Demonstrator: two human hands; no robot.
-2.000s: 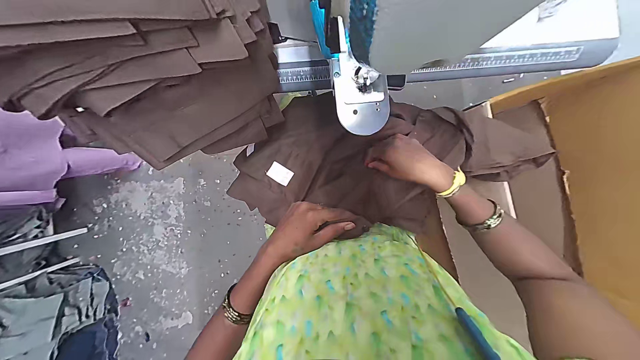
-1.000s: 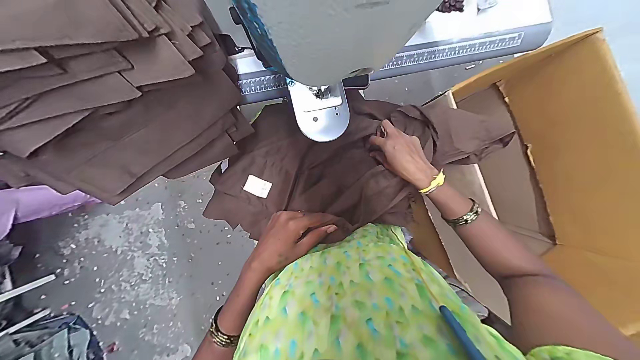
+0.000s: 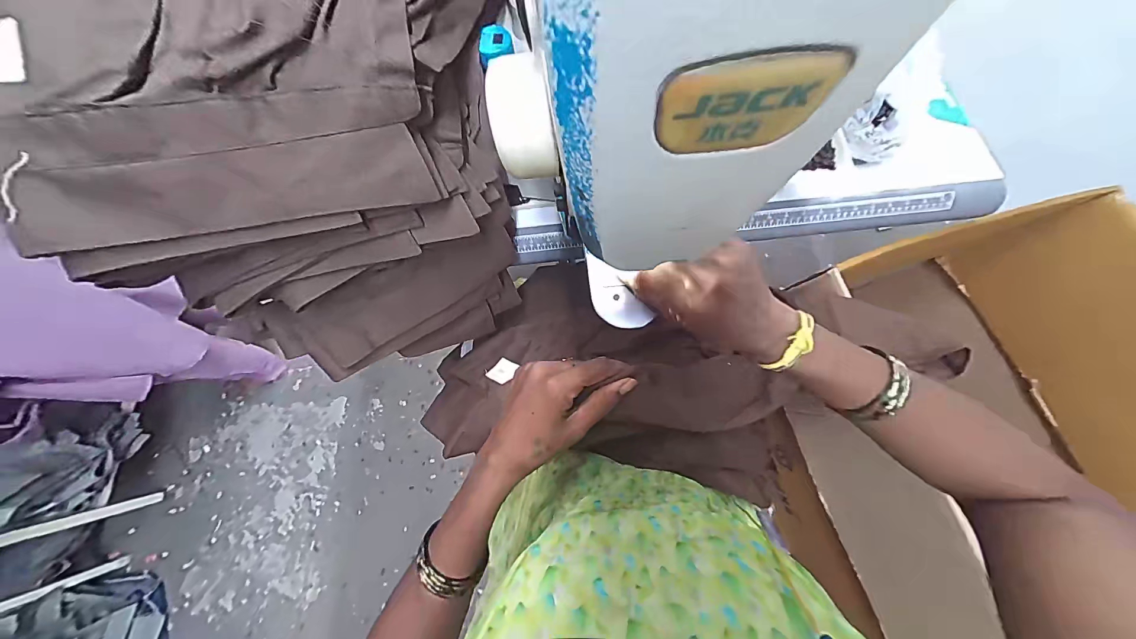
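Observation:
A Jack sewing machine (image 3: 674, 177) stands over a rounded metal work plate (image 3: 619, 302). Brown fabric (image 3: 701, 390) with a small white label (image 3: 502, 371) hangs below the plate and lies against the lap. My left hand (image 3: 555, 408) rests on this cloth near its left part, thumb and fingers drawn together on a fold; its grip is partly hidden. My right hand (image 3: 719, 297) is raised beside the plate, under the machine head, fingers bent toward the needle area. Blur hides whether it pinches anything.
A stack of brown garment pieces (image 3: 231, 195) fills the upper left. Lilac cloth (image 3: 106, 328) and grey cloth (image 3: 53, 479) lie at the left. An open cardboard box (image 3: 1047, 302) is at the right. Floor with scraps (image 3: 266, 497) shows below the stack.
My right hand has left the cloth to the right of the plate and come up to the plate's edge. My left hand remains on the brown cloth. The view has shifted.

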